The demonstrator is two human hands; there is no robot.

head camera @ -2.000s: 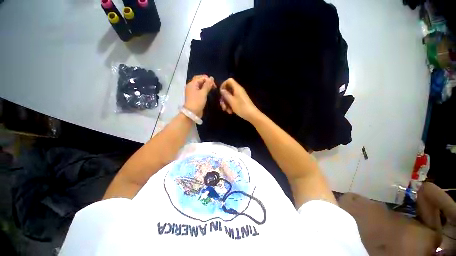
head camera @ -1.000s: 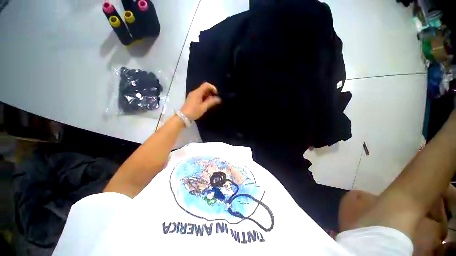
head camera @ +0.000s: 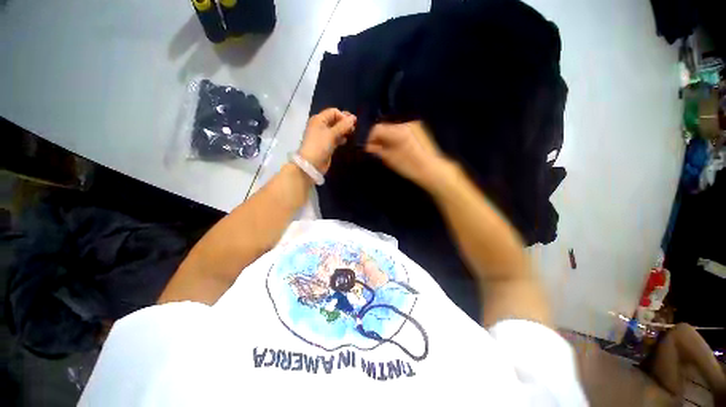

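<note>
Black garment pieces (head camera: pixel 478 119) lie in flat layers on the white table in front of me. My left hand (head camera: pixel 328 137) is over their near left part, with thumb and fingertips pinched together; what it pinches is too dark to tell. My right hand (head camera: pixel 402 149) is just to its right over the black cloth, blurred, fingers bent; whether it holds anything cannot be seen. A clear plastic bag of small black pieces (head camera: pixel 227 123) lies left of the cloth.
Dark thread cones (head camera: pixel 239 20) with yellow tops stand at the upper left, cut by the edge. A small dark stick (head camera: pixel 572 258) lies right of the cloth. Another person's bare limb (head camera: pixel 692 358) shows at lower right. A dark cloth heap (head camera: pixel 87 262) is below the table at left.
My right arm, stretched far to the right a second ago, is back over the cloth beside my left hand. The view has shifted, so the cones sit higher in the picture.
</note>
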